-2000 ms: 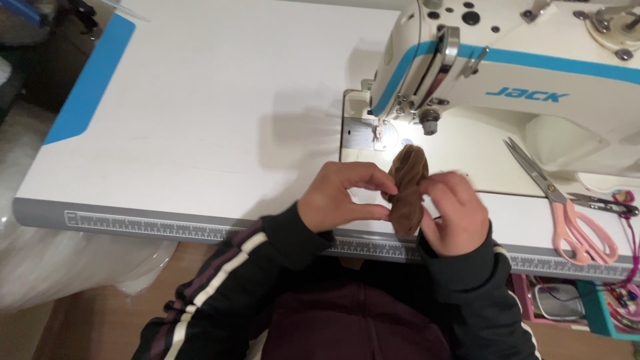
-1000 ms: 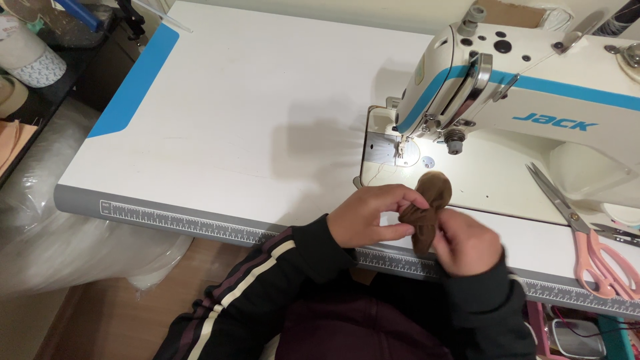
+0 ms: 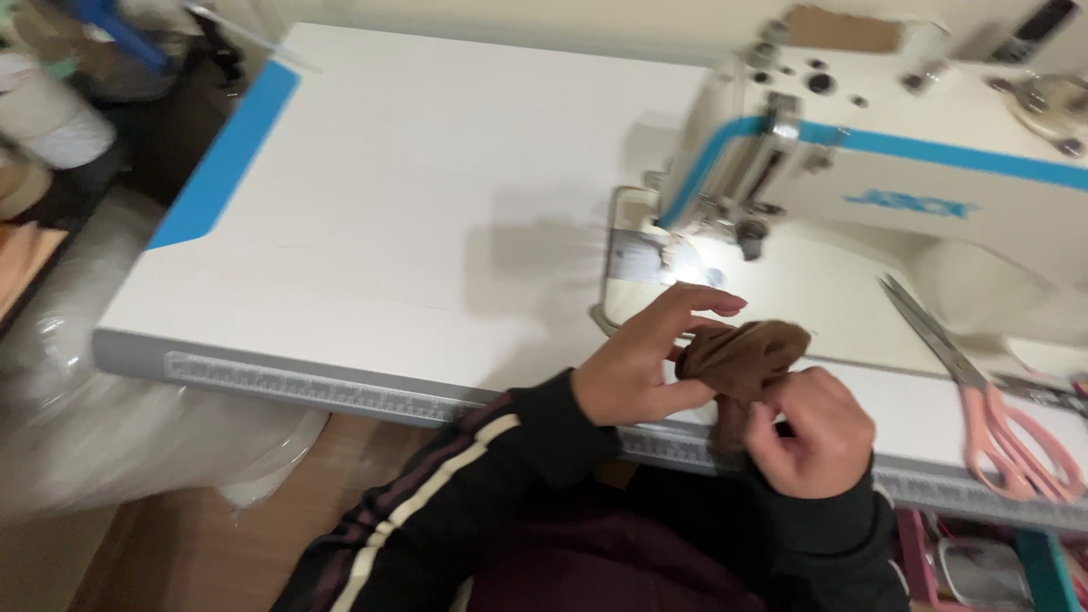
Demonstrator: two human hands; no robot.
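Note:
A bunched piece of brown fabric (image 3: 744,361) is between my two hands, above the front edge of the sewing table. My left hand (image 3: 650,365) holds its left side, thumb below and fingers above, the index finger lifted off. On the lower right, my right hand (image 3: 812,433) pinches the cloth with curled fingers. A narrower part of the fabric hangs down between the hands. Just behind them is the lit needle area of a white Jack sewing machine (image 3: 892,187). Blur hides the fine folds of the cloth.
Pink-handled scissors (image 3: 969,382) lie to the right, blades pointing back toward the machine. A ruler strip (image 3: 314,387) runs along the front edge of the white table (image 3: 408,170). Below right are trays (image 3: 977,561) of small items. Clear plastic sheeting (image 3: 153,425) hangs at the left.
The brown fabric was more upright and narrow in my fingers; now it is bunched wider toward the upper right. My left index finger has come away from it. The view has shifted.

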